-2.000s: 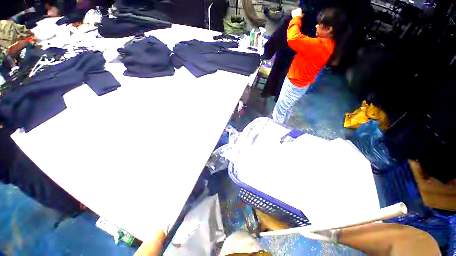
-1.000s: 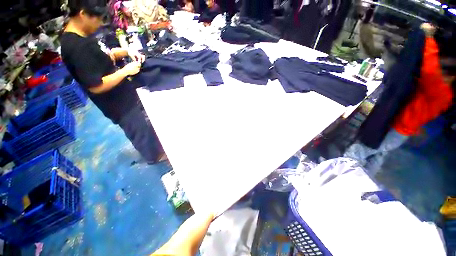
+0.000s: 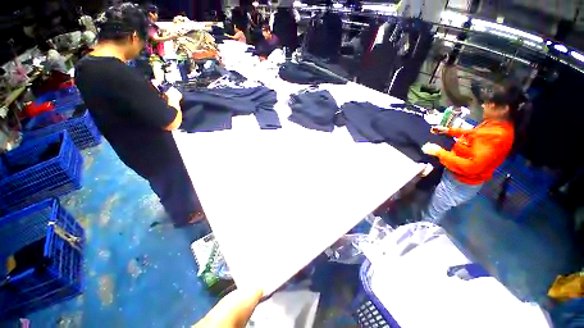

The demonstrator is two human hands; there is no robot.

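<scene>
My left hand (image 3: 237, 306) is at the bottom, cut off by the edge. It touches the near corner of the long white-topped table (image 3: 288, 198); whether its fingers grip the corner cannot be told. My right hand is not in view. Dark navy garments lie across the table: one at the left (image 3: 218, 109), a folded one in the middle (image 3: 314, 110) and one at the right (image 3: 384, 125). White plastic (image 3: 448, 282) is heaped over a blue perforated basket (image 3: 371, 311) beside the table.
A person in black (image 3: 128, 102) stands at the table's left side, and a person in orange (image 3: 480, 150) at its right. Blue crates (image 3: 51, 256) stand on the left floor. A green-and-white carton (image 3: 211, 262) is below the table's near left edge. Garments (image 3: 410, 51) hang behind.
The view has swung left and up. My right arm and the white pole have left the picture. The person in orange has brought the dark garment down to the table. My left hand remains at the corner.
</scene>
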